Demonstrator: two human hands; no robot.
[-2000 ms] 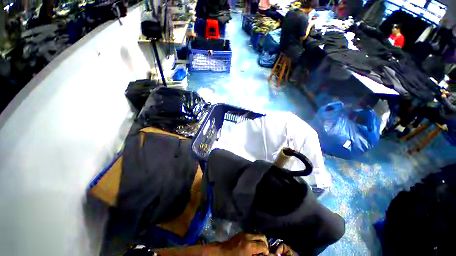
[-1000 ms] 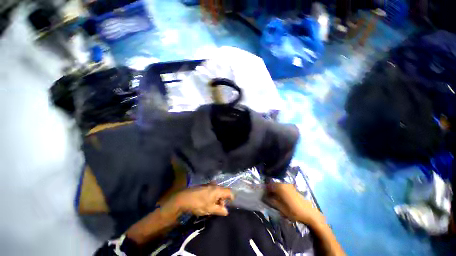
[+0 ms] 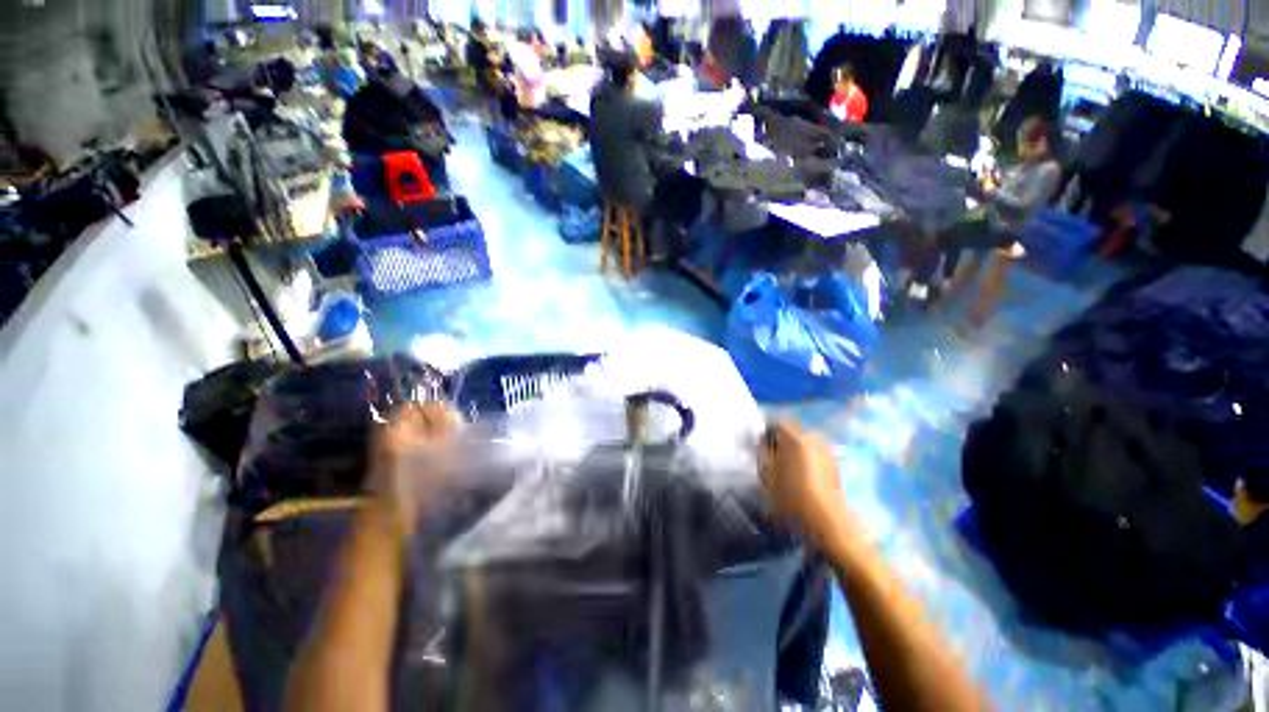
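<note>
A dark suit jacket [image 3: 599, 598] hangs in front of me, with a clear garment poly bag [image 3: 557, 487] stretched over its upper part, cloudy and blurred. The black hanger hook [image 3: 668, 410] shows above the collar, at the top of the bag. My left hand [image 3: 422, 434] is raised at the bag's left side, fingers closed on the film, blurred. My right hand [image 3: 796, 470] is closed on the film at the right side, near the jacket's shoulder. The jacket's lower part is cut off by the picture's edge.
A dark plastic basket [image 3: 480, 383] with white sheets [image 3: 682, 365] stands beyond the jacket. Black plastic sacks [image 3: 327, 417] and cardboard [image 3: 212, 682] lie left, beside the white wall [image 3: 84, 459]. A blue plastic sack [image 3: 800, 341] and a large dark heap [image 3: 1113, 459] are right. People sit at tables behind.
Both hands have moved up and apart from low on the jacket to the height of the hook. The clear film now covers the jacket's shoulders. The view has tilted up.
</note>
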